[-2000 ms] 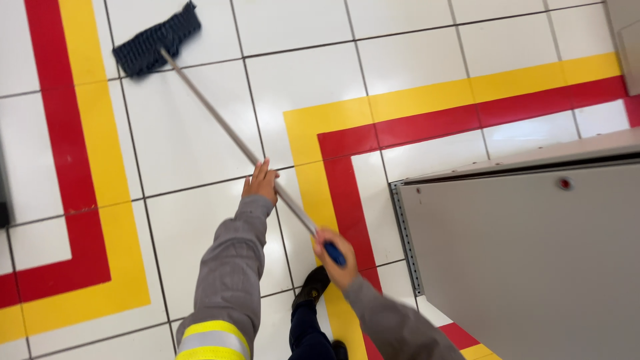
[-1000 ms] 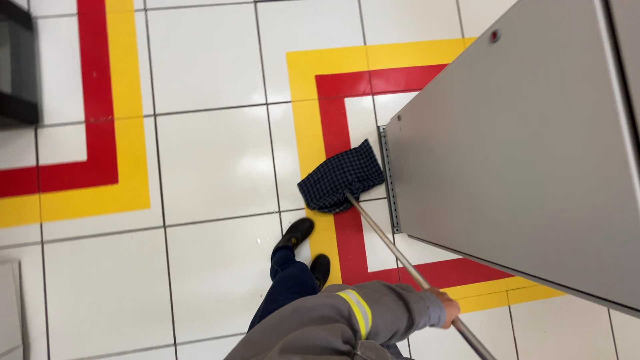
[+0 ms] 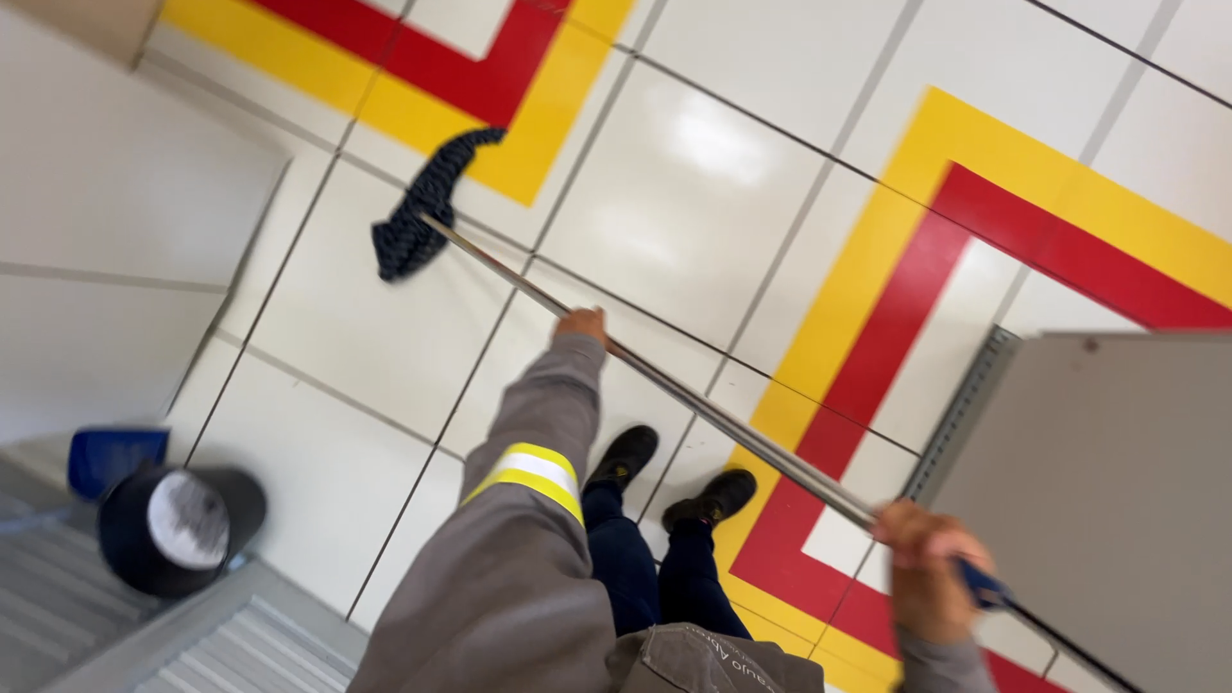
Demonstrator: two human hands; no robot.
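Note:
A long metal pole [image 3: 712,414] runs diagonally across the view, with a dark checked cloth [image 3: 419,212] at its far end on the white floor tiles, touching the corner of a yellow and red floor marking. My left hand [image 3: 581,325] is closed around the middle of the pole. Near its blue grip end, my right hand [image 3: 929,558] holds the pole, slightly blurred. Both arms wear grey sleeves, the left one with a yellow reflective band.
A black bucket [image 3: 183,529] with whitish, unclear contents stands at the lower left beside a blue object [image 3: 115,460]. A grey metal cabinet [image 3: 1107,462] rises at the right. Light panels [image 3: 115,221] stand at the left, above a ribbed grey surface [image 3: 241,645]. My black shoes are below.
The cloth has moved from beside the cabinet's base to the other floor marking. My left hand, not distinguishable one second ago, is on the pole. The view has turned strongly.

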